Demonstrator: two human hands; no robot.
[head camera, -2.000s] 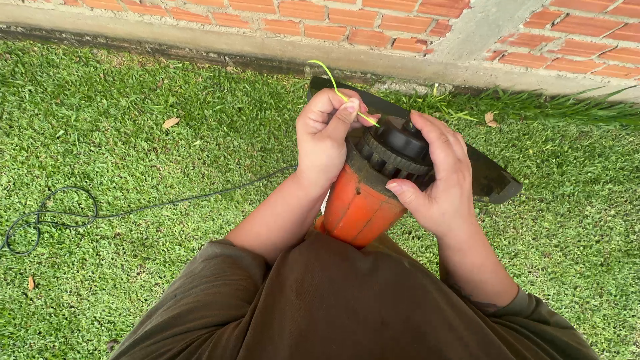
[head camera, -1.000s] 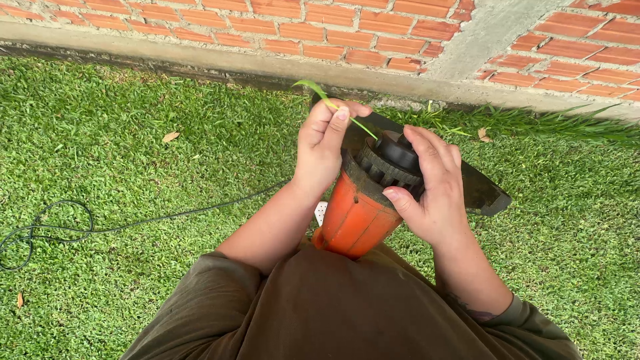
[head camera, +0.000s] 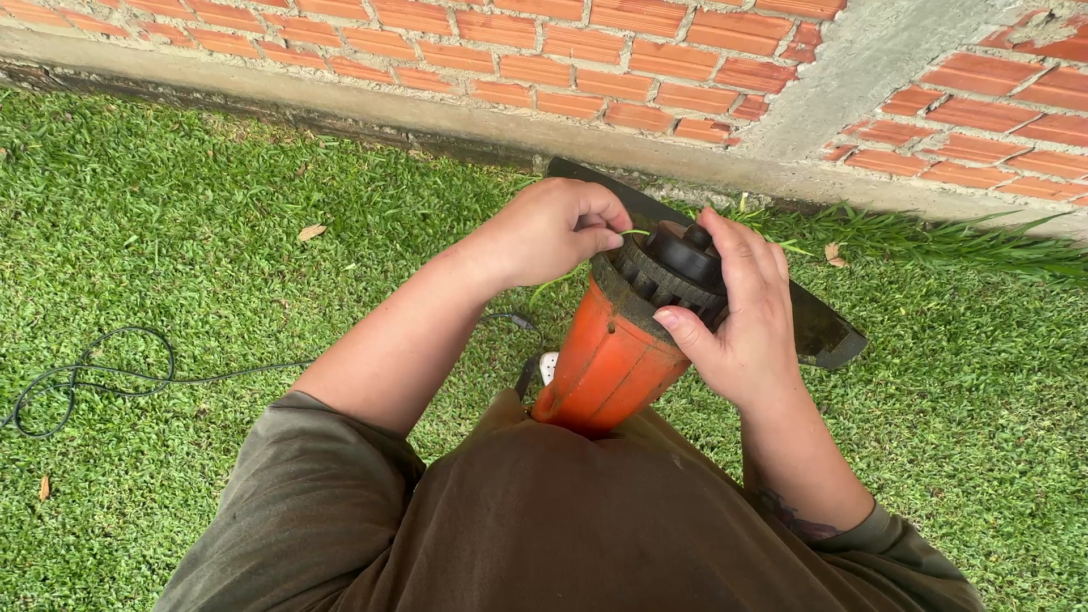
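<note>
An orange and black string trimmer head points upward against my body, with its black guard behind it. On top sits a round black spool with a knob. My left hand pinches a yellow-green trimmer line between thumb and fingertips, close to the left side of the spool. More of the line hangs below that hand. My right hand grips the right side of the spool and its ribbed housing, fingers near the knob and thumb on the near rim.
A black power cord with a loop lies on the grass at left. A brick wall with a concrete base runs behind. Taller grass grows along it at right. Part of a white shoe shows beside the orange housing.
My left hand has turned and now pinches the line close to the spool; earlier the line's loose end rose above that hand, and now it hangs below. My right hand remains at the spool.
</note>
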